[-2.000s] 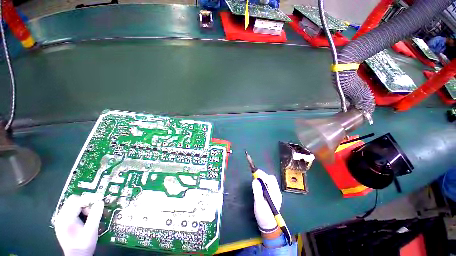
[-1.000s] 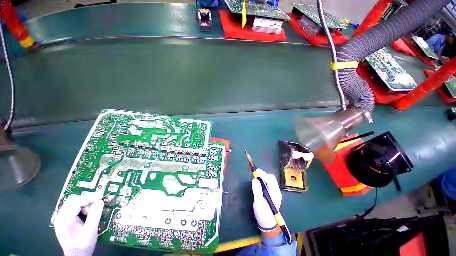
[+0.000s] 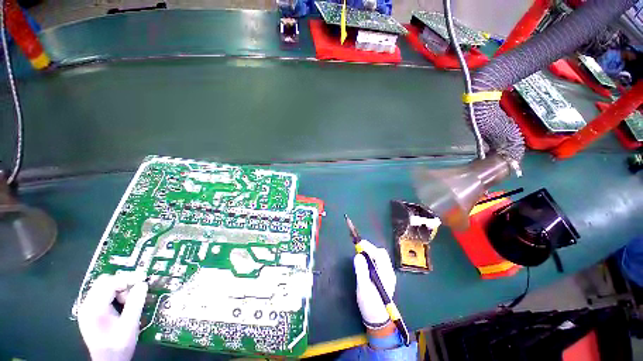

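A large green circuit board (image 3: 211, 247) with silvery-white solder areas and a notched right corner lies in front of me, a red carrier (image 3: 310, 206) showing at its right edge. My left hand (image 3: 111, 314), in a white glove, is at the board's lower left; its thumb and forefinger are together over the board, and whether something thin is between them cannot be told. My right hand (image 3: 374, 285), in a white glove, holds a black-and-yellow soldering iron (image 3: 378, 280) right of the board, its tip pointing up and away, not touching the board.
An iron stand with a yellow sponge (image 3: 414, 252) is right of my right hand. Beyond it are a clear extraction hood (image 3: 465, 185) on a ribbed hose (image 3: 493, 120) and a round black fan (image 3: 530, 229) on a red base. More boards on red carriers (image 3: 352, 51) stand at the back. Another hood (image 3: 27, 234) is far left.
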